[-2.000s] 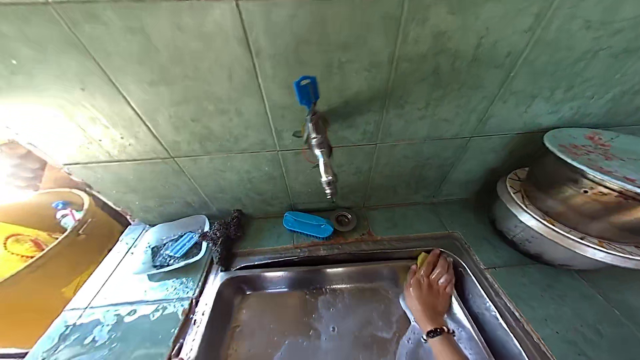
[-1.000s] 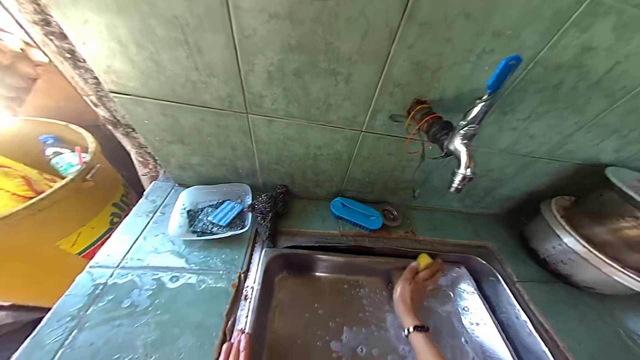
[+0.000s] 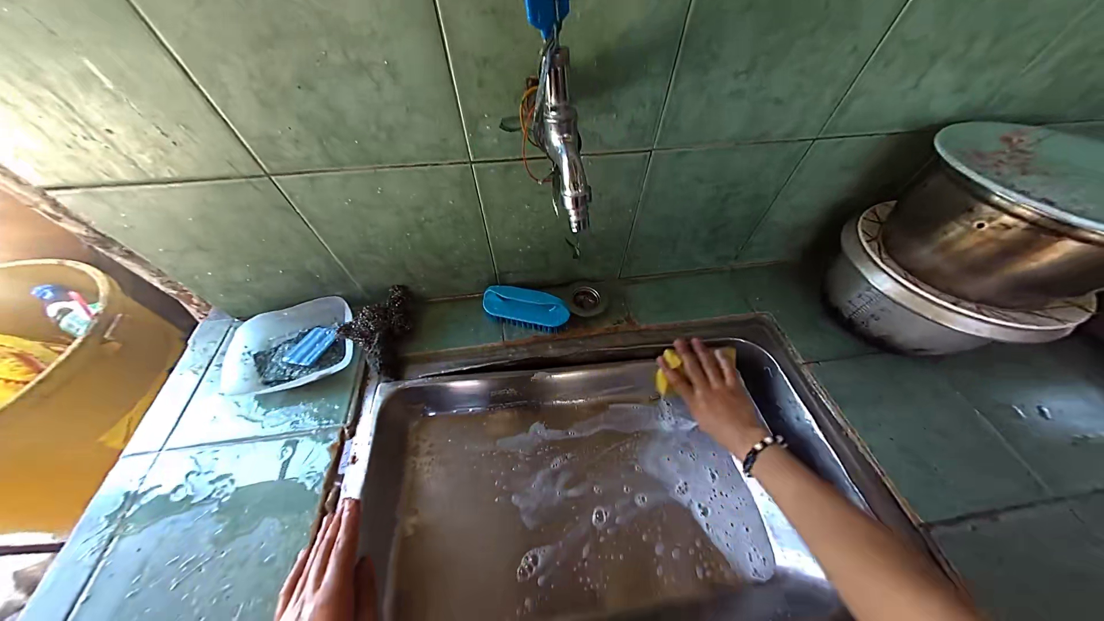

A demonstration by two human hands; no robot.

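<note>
My right hand (image 3: 716,392), with a beaded bracelet at the wrist, presses a yellow sponge (image 3: 668,375) against the far right corner of a rectangular metal tray (image 3: 483,392). Brownish water with soap foam (image 3: 707,500) covers the tray's bottom. The tray sits in a sink set in green tile. My left hand (image 3: 328,569) rests on the tray's left rim, fingers pointing forward, partly cut off by the lower edge of the view. A metal tap (image 3: 565,147) with a blue handle sticks out from the wall above the far side.
Behind the sink lie a blue scrubbing brush (image 3: 526,308), a drain strainer (image 3: 586,299) and a dark mesh scourer (image 3: 379,323). A white plastic dish (image 3: 241,354) holds a blue bar and scouring material. Stacked metal pots (image 3: 914,302) stand right; a yellow bucket (image 3: 95,414) stands left.
My left hand, out of view two seconds ago, is on the tray's left rim. My right hand with the sponge is still at the tray's far right part. The view has shifted.
</note>
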